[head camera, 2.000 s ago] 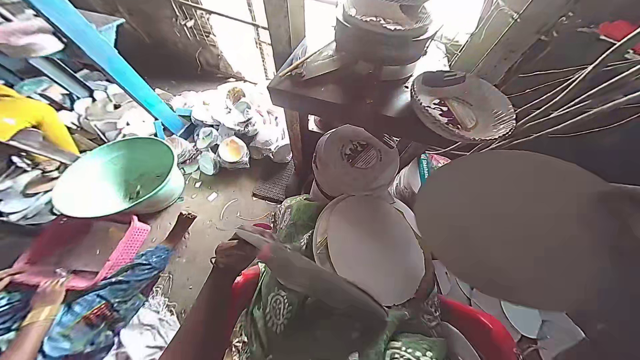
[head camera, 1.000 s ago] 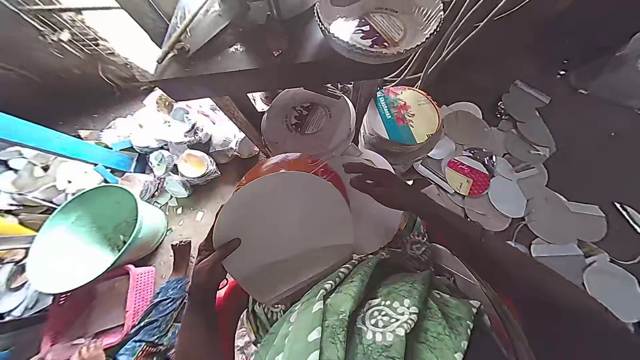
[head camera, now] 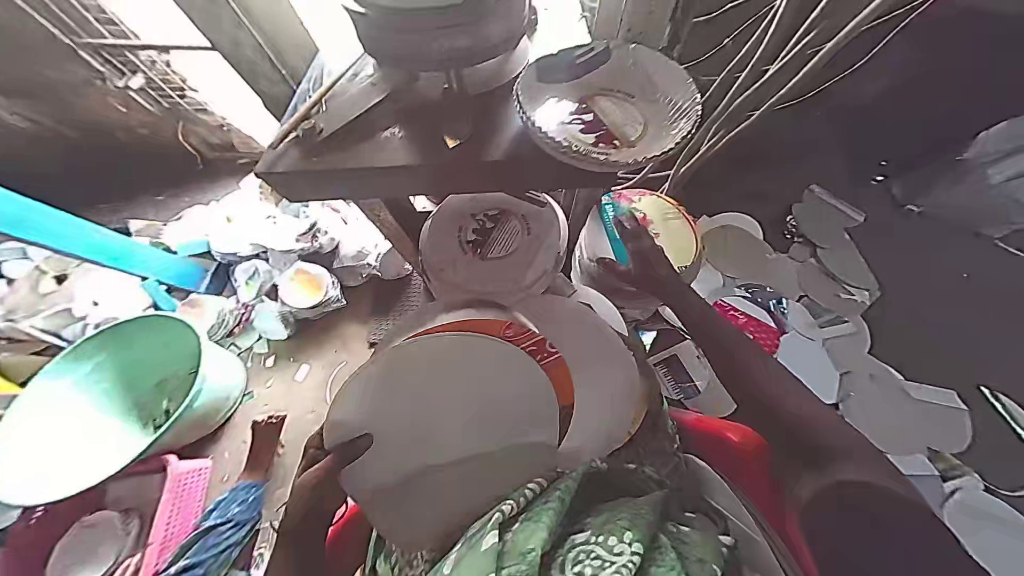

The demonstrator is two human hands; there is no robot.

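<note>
My left hand (head camera: 332,464) grips the left edge of several round paper discs on my lap. The top disc (head camera: 448,400) is plain grey-white, and a disc with an orange printed band (head camera: 520,340) shows beneath it. My right hand (head camera: 640,264) reaches to the right and rests on a stack of round discs (head camera: 668,228) whose top one is printed yellow and teal; whether its fingers hold one cannot be told. Between the two stands a stack of pale discs with a dark printed emblem (head camera: 492,240).
A dark wooden table (head camera: 360,172) ahead holds a wrapped stack of fluted plates (head camera: 608,108). A red chair (head camera: 728,440) is under me. Paper scraps (head camera: 840,344) litter the floor at right. At left are a green basin (head camera: 192,384), a pink basket (head camera: 184,504) and another person's limb (head camera: 264,448).
My right hand has moved from the discs on my lap to the printed stack at the right. My left hand still holds the discs' left edge.
</note>
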